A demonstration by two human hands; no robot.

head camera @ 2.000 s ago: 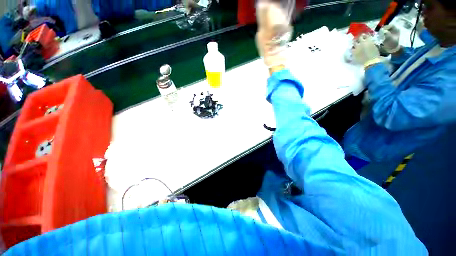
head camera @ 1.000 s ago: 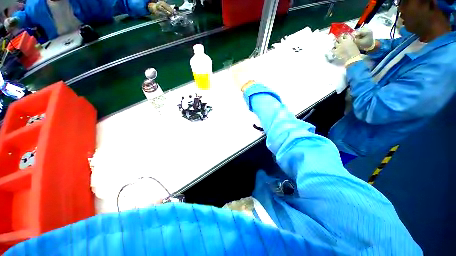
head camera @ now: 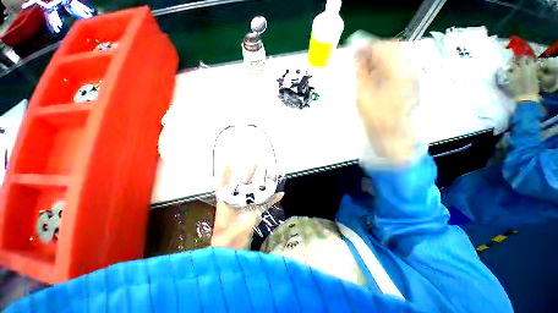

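My left hand (head camera: 235, 223) is at the bench's front edge, low in the middle, and holds an unfinished assembly (head camera: 251, 194). The assembly is a white rounded part with several dark spots, and a thin wire loop (head camera: 215, 150) rises from it over the white bench. My right hand (head camera: 386, 98) is raised over the bench right of the yellow-labelled bottle (head camera: 322, 38). It is blurred, and I cannot tell whether it holds anything. A heap of small black parts (head camera: 296, 89) lies mid-bench.
A red divided bin (head camera: 131, 122) stands on the left with white discs (head camera: 87, 93) in some compartments. A clear bottle (head camera: 253, 52) stands at the back. White sheets (head camera: 468, 67) lie at the right. Another person's gloved hands (head camera: 524, 79) work at the far right. A metal post rises behind.
The view has shifted, bringing my left hand and the assembly further into sight. My right hand has come back from its reach along the bench and is raised. The wire loop now stands further up in view.
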